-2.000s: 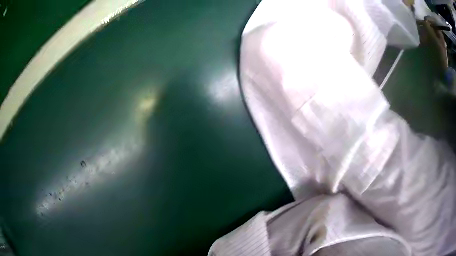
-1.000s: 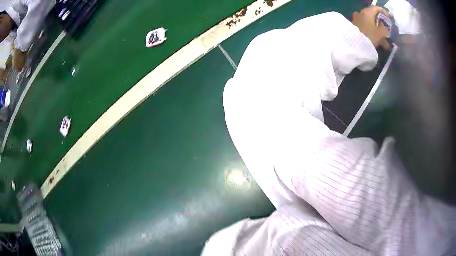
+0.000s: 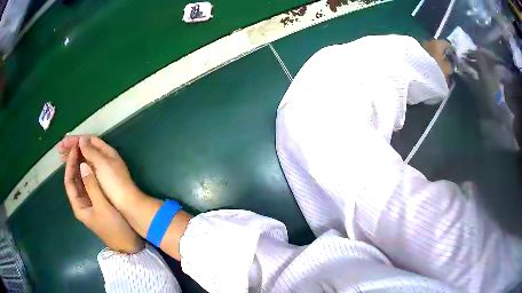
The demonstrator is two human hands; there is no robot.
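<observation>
My left hand [image 3: 102, 214] and my right hand [image 3: 111, 171] are laid against each other at the left, over the bench edge. Their fingertips touch near the pale metal edge. The left thumb stands apart from its fingers. A blue wrist strap [image 3: 163, 223] is around my right wrist. No object shows in either hand; the space between the palms is hidden. A small white unit with a dark marked middle [image 3: 197, 12] lies on the green conveyor belt [image 3: 131, 54]. Another small white unit [image 3: 47, 115] lies on the belt at the far left.
The green bench top [image 3: 229, 137] lies below the pale metal edge [image 3: 212, 54]. A person's white striped sleeve [image 3: 343, 109] fills the middle and right, with that person's hand [image 3: 441, 55] at the upper right. Grey ribbed material [image 3: 12, 263] shows at the lower left.
Both my hands have come into view at the left. The view has shifted, so the belt and its units appear farther left or higher. The other person's hand appears slightly lower.
</observation>
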